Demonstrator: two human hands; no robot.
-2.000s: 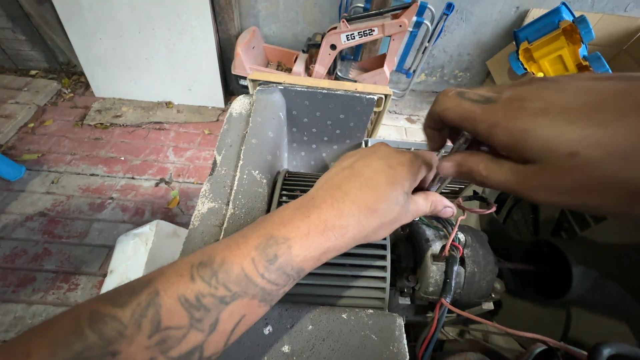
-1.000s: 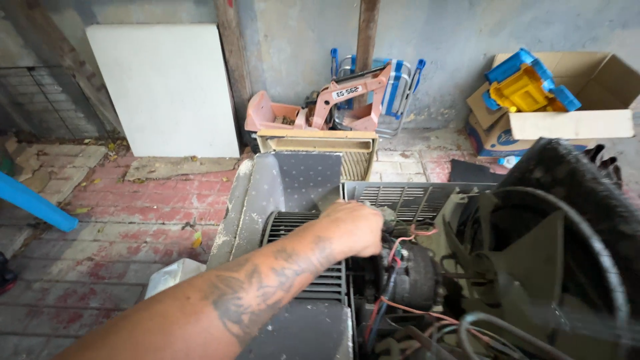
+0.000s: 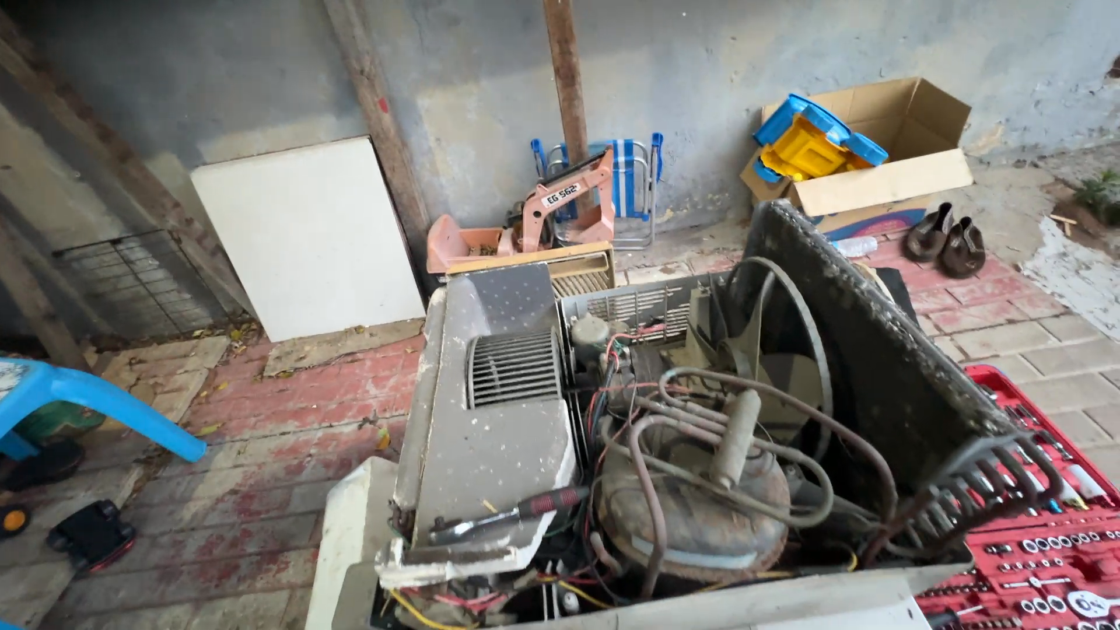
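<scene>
Neither my left hand nor my right hand shows at this moment. An opened window air conditioner fills the lower middle, with its blower wheel [image 3: 514, 369] set in a grey foam housing [image 3: 490, 437]. Beside the wheel are a motor [image 3: 632, 372] with red wires and a small round capacitor-like part [image 3: 590, 332]. A rusty compressor [image 3: 691, 516] with bent copper pipes stands at the front, and a fan [image 3: 744, 350] stands behind it, next to the finned coil [image 3: 884, 341]. A ratchet with a red and black handle [image 3: 551, 501] lies on the foam housing.
A red socket set case [image 3: 1019, 525] lies at the right. Behind the unit are a pink toy excavator [image 3: 569, 197], a folded blue and white chair [image 3: 626, 179] and a cardboard box [image 3: 884, 188]. A white panel [image 3: 306, 236] leans on the wall; a blue plastic stool [image 3: 114, 398] stands left.
Two seconds ago both my hands were over the blower and motor; one second ago one forearm still reached there. Both are now out of view. The view has shifted back, showing more of the unit.
</scene>
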